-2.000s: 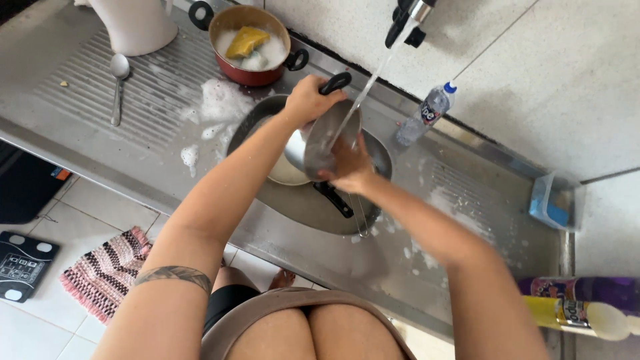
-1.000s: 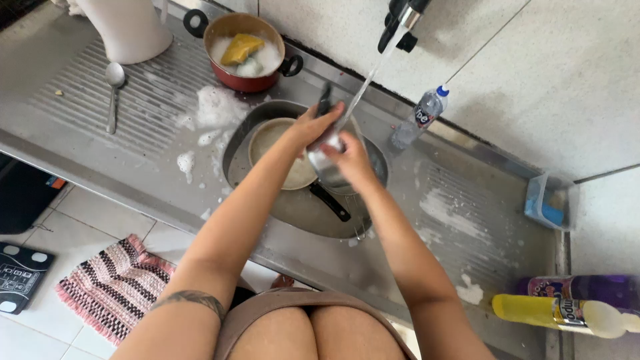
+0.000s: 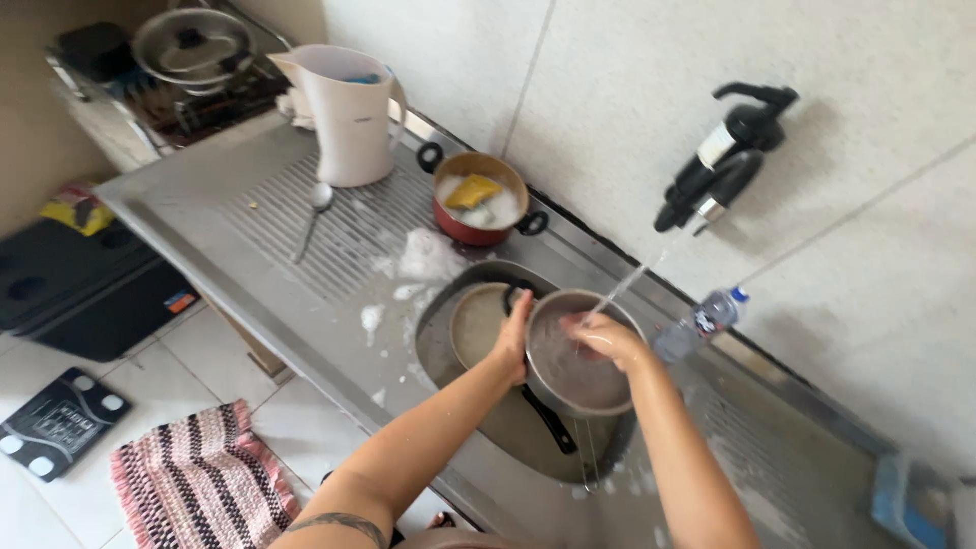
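Observation:
A round metal pot (image 3: 564, 381) is tilted over the sink basin (image 3: 526, 465), its inside facing up toward me. My left hand (image 3: 517, 339) grips its left side beside a black handle. Inside the pot is my right hand (image 3: 602, 335), fingers partly hidden in the water falling from the black wall faucet (image 3: 709, 168). Beneath the pot, in the basin, lies a light-coloured round pan (image 3: 476, 324); a black handle (image 3: 550, 419) sticks out below the pot. Thin wire, perhaps a utensil handle, shows at the basin's front edge.
A red pot (image 3: 476, 235) with suds and a yellow sponge (image 3: 473, 191) stands behind the basin. To its left are a white pitcher (image 3: 351, 130) and a metal spoon (image 3: 309, 221). A plastic bottle (image 3: 698, 324) stands right of the basin, near a blue-and-clear container (image 3: 907, 503).
The pot has turned so that its inside faces me, and my right hand has gone into it. The view has swung to show more of the left counter and stove.

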